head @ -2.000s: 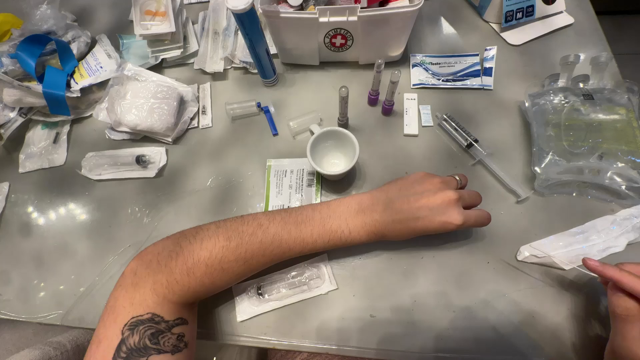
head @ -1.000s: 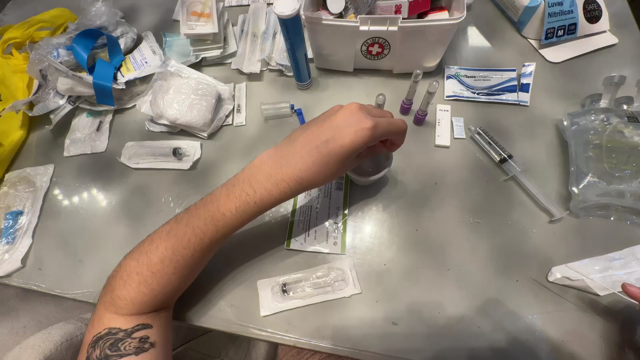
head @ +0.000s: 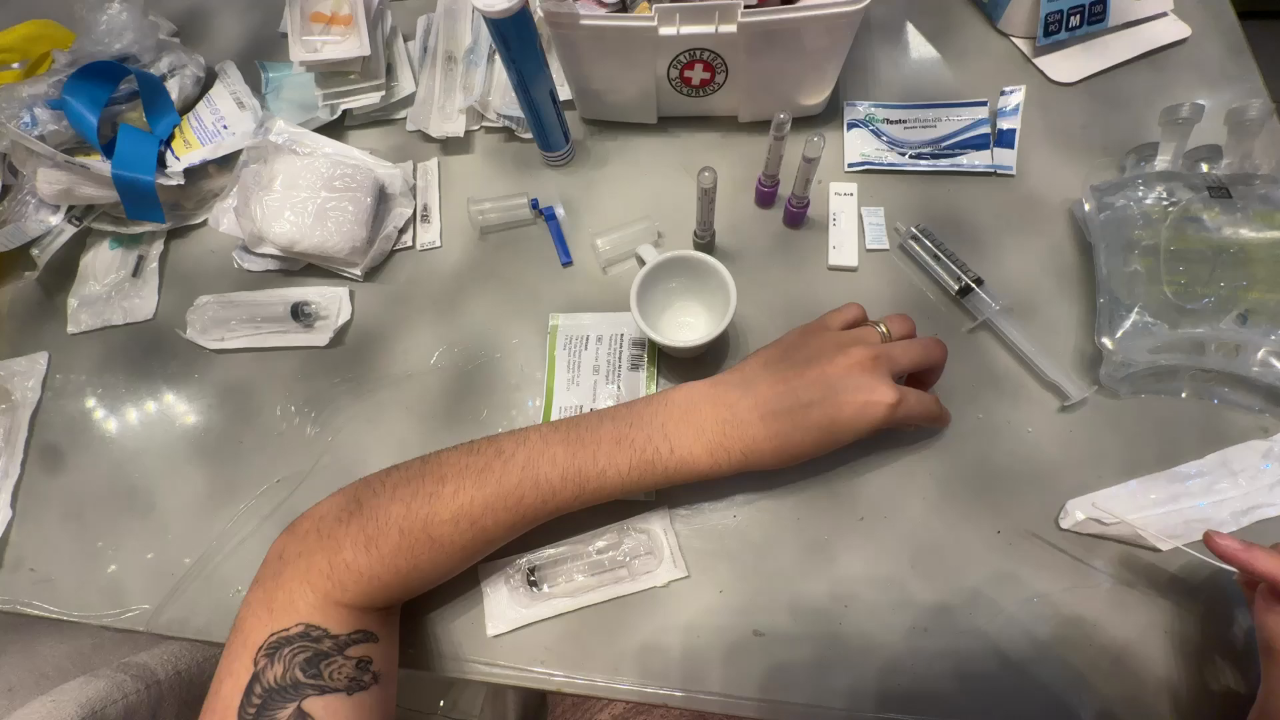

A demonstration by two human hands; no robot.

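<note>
My left hand (head: 860,385) rests palm down on the table, right of a white ceramic cup (head: 683,300), its fingers curled; their undersides are hidden. The forearm crosses a green-edged packet (head: 590,360). A wrapped syringe (head: 590,565) lies below the forearm. Cut off by the right edge, my right hand (head: 1250,575) holds a thin white stick (head: 1165,535) whose far part overlaps a white paper wrapper (head: 1180,490). Above my left hand lie a test cassette (head: 843,228) and a small sachet (head: 875,228); a large syringe (head: 990,310) lies to its upper right.
A capped tube (head: 705,210) and two purple-capped tubes (head: 772,160) stand behind the cup. Further back are a white first-aid box (head: 700,70), a blue cylinder (head: 530,85) and a foil pouch (head: 930,135). Wrapped supplies (head: 320,200) crowd the left; clear fluid bags (head: 1190,270) lie right.
My left hand was over the cup one second ago; it has moved right and toward me, onto the table. The cup is in full view again. The view has shifted somewhat.
</note>
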